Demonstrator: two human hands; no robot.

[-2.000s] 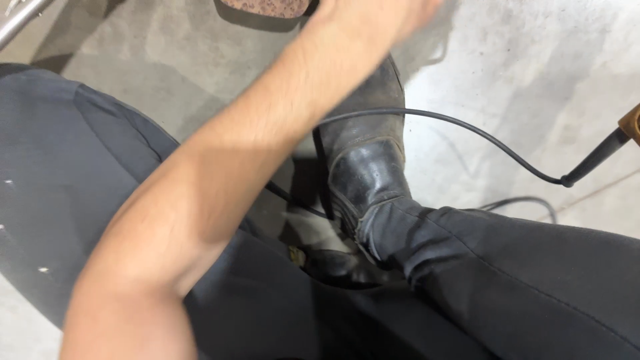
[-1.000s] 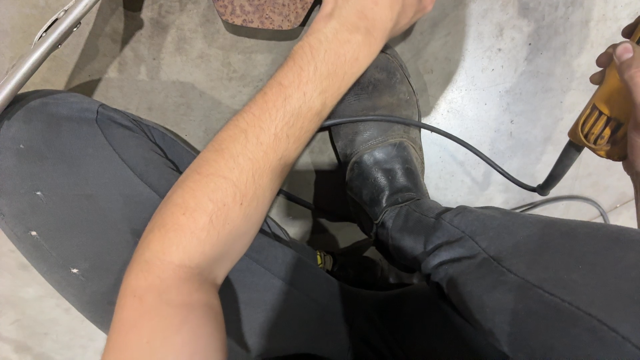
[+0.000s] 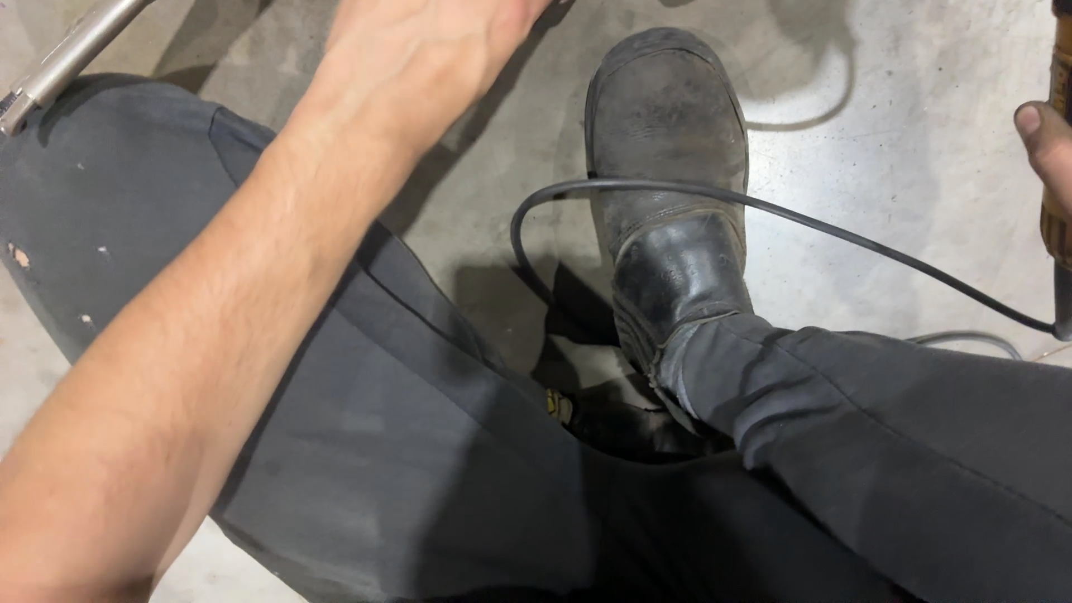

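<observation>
My left forearm crosses from the lower left, and my left hand (image 3: 444,42) reaches to the top edge, where its fingers are cut off by the frame; what they touch is hidden. At the right edge, part of my right hand (image 3: 1047,151) rests against a yellow-and-black corded power tool (image 3: 1057,226), most of which lies outside the view. From the tool's lower end a black power cord (image 3: 879,249) runs left, over a black leather boot (image 3: 666,126) on my foot, and loops down beside it.
A metal tube (image 3: 79,54) slants through the upper left corner, close to my knee in dark trousers (image 3: 126,184). The boot stands on a grey concrete floor (image 3: 904,100). Another stretch of cord (image 3: 971,337) lies on the floor at the right.
The rusty metal piece near the top has left the view. My left hand has moved left relative to the boot. The power tool, more visible a second ago, now shows only at the right edge.
</observation>
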